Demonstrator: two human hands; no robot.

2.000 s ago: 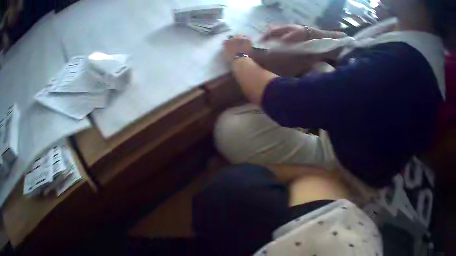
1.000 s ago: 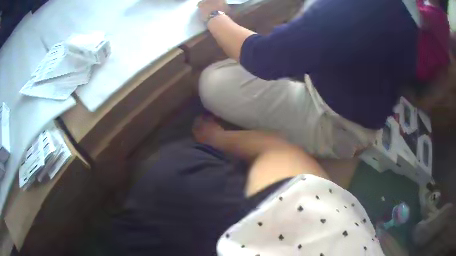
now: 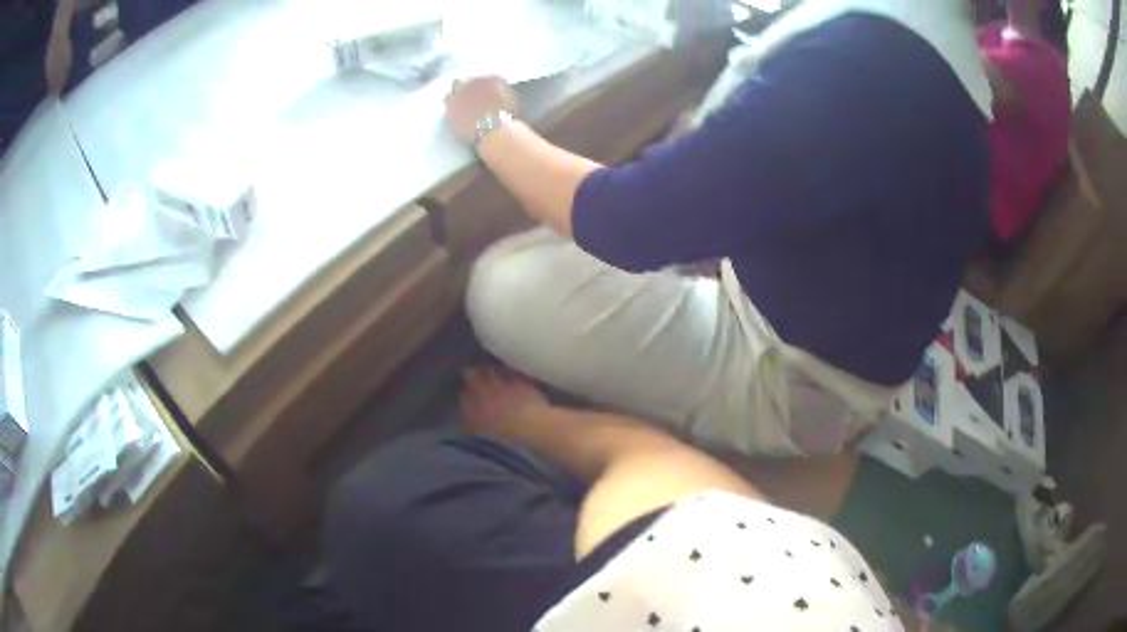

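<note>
My right hand [image 3: 494, 400] is low and blurred beside my dark-trousered knee, below the table front; its fingers are hard to make out and nothing shows in it. My left hand is out of the picture. Folded leaflets [image 3: 109, 454] lie in an untidy pile on the bare brown carton edge at the left. Unfolded leaflets [image 3: 130, 282] lie loose on the white sheet [image 3: 309, 161], with a white product box [image 3: 210, 207] on their upper part. Another white box is cut off at the left edge.
A seated person in a dark blue top [image 3: 791, 185] rests a hand on the table at the right. More boxes [image 3: 389, 49] stand at the back. Brown cartons [image 3: 321, 309] form the table front. White printed boxes [image 3: 964, 395] and a rattle-like toy [image 3: 974, 568] are on the green floor.
Over the two seconds the view has swung right, showing the floor items and a pink-clad person. My right forearm and hand have come into clearer view, staying low by my knee.
</note>
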